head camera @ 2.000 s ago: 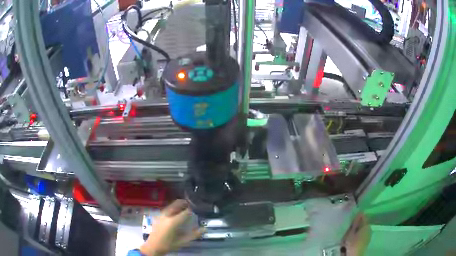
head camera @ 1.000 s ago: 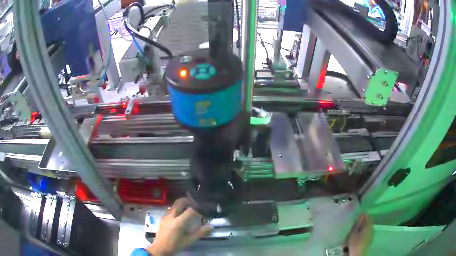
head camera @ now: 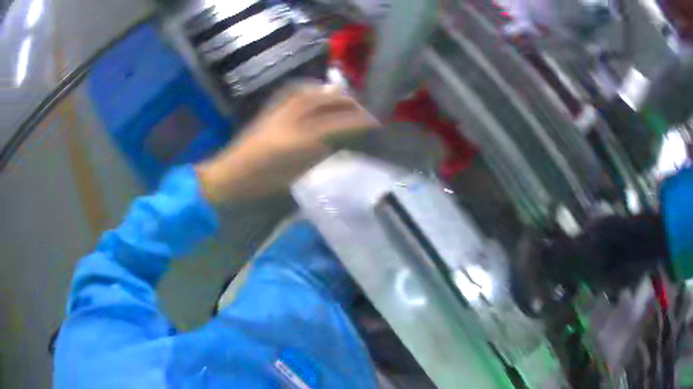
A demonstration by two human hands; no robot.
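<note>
My left hand (head camera: 304,125) is blurred, reached out over the far left end of the silver metal table (head camera: 342,201), close to the magazines (head camera: 262,49). Its fingers point to the right in the picture. A dark greenish patch shows under the fingers, but I cannot tell if it is a held part. My right hand is out of the picture. The slide rail (head camera: 429,247) with its dark slot runs along the table. The black lens end (head camera: 532,273) of the inspection camera is beside the table at the right.
A blue stand (head camera: 156,102) is below the magazines at upper left. Red bins (head camera: 441,129) lie behind the table, beside the long conveyor rails (head camera: 494,121). The camera's blue band (head camera: 681,220) is at the right edge. My blue smock fills the lower left.
The view has swung left and tilted, so the table now runs diagonally. My left hand has moved from beside the lens to the table's left end. My right hand has left the picture.
</note>
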